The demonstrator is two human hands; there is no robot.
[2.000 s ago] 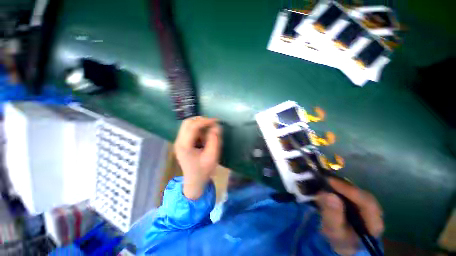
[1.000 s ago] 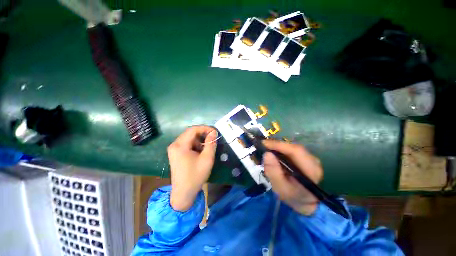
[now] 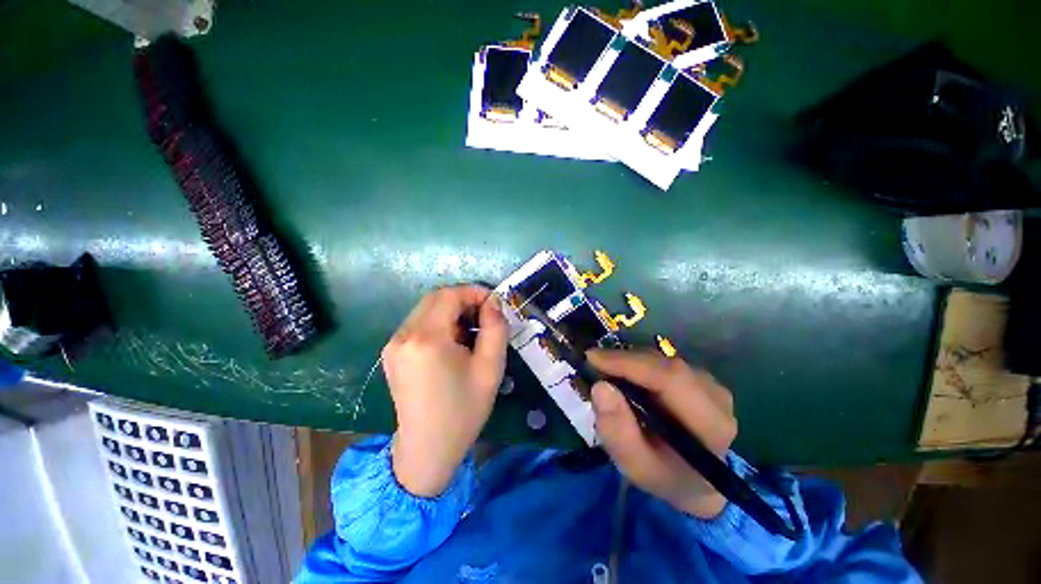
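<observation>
A white carrier strip (image 3: 563,392) with a row of dark LCD display modules (image 3: 543,292) lies tilted in front of me. Orange flex tails (image 3: 627,310) project from its right side. My right hand (image 3: 662,428) holds the black soldering iron (image 3: 713,465) like a pen, its tip over the strip near the upper modules. My left hand (image 3: 443,367) pinches a thin silvery solder wire (image 3: 369,388) at the strip's upper left edge, its end close to the iron's tip. My right fingers hide the lower modules.
More screens on white strips (image 3: 616,86) overlap at the top. A dark-red ridged row of components (image 3: 220,205) lies left, below a metal arm (image 3: 160,14). A black holder (image 3: 54,303) is far left, foam trays (image 3: 171,491) lower left. Black fan (image 3: 913,131), whitish round item (image 3: 962,245) and tan board (image 3: 974,371) are right.
The view has steadied and shifted. The left fingers now meet the strip's edge, with the wire reaching over the upper module. The iron stays in the right hand, its tip now near the wire.
</observation>
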